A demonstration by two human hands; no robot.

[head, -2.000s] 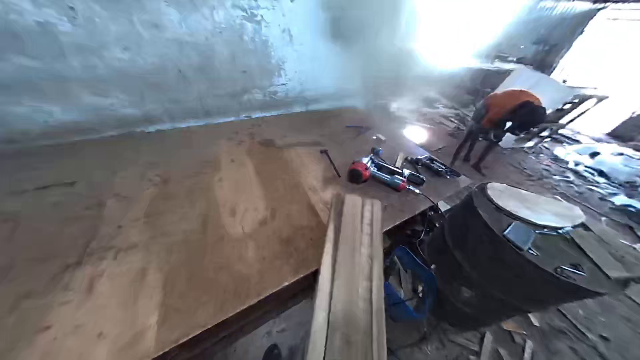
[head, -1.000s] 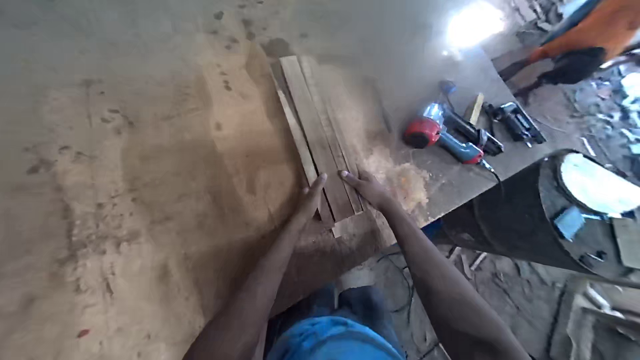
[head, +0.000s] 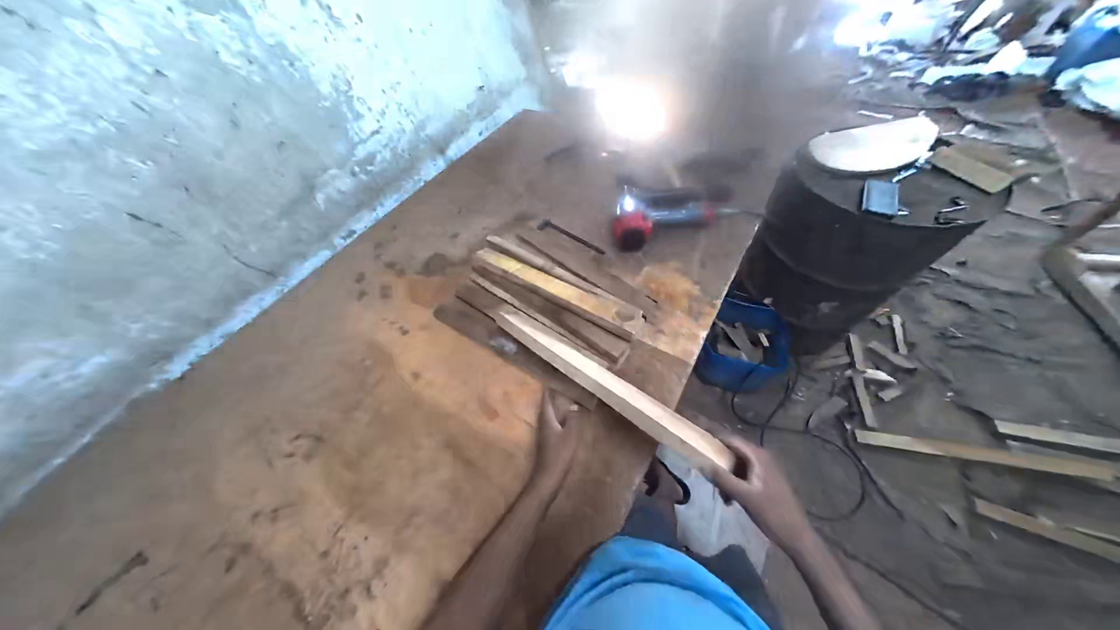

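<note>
My right hand [head: 754, 479] grips the near end of a pale wooden strip [head: 612, 389], which slants up and left over other pieces. My left hand [head: 558, 430] is at the near end of a dark flat board [head: 472, 331] on the table; whether its fingers grip the board is unclear. Several more wooden strips [head: 560, 289] lie side by side just beyond the pale one. Past them are a dark thin tool [head: 570, 236], perhaps a hammer, and a blurred red and grey power tool [head: 661, 219] with a cord.
The wooden tabletop [head: 385, 490] meets a rough plastered wall [head: 262, 131]. Right of its edge stand a dark drum [head: 857, 245] bearing a blue-grey object and a board piece, and a blue crate [head: 744, 372] of offcuts. Wood scraps [head: 980, 451] and a cable [head: 862, 490] lie on the floor.
Both hands were on the bundle of strips a second ago; now the right has one pale strip out at the table's edge. The strips are spread apart. The view has swung.
</note>
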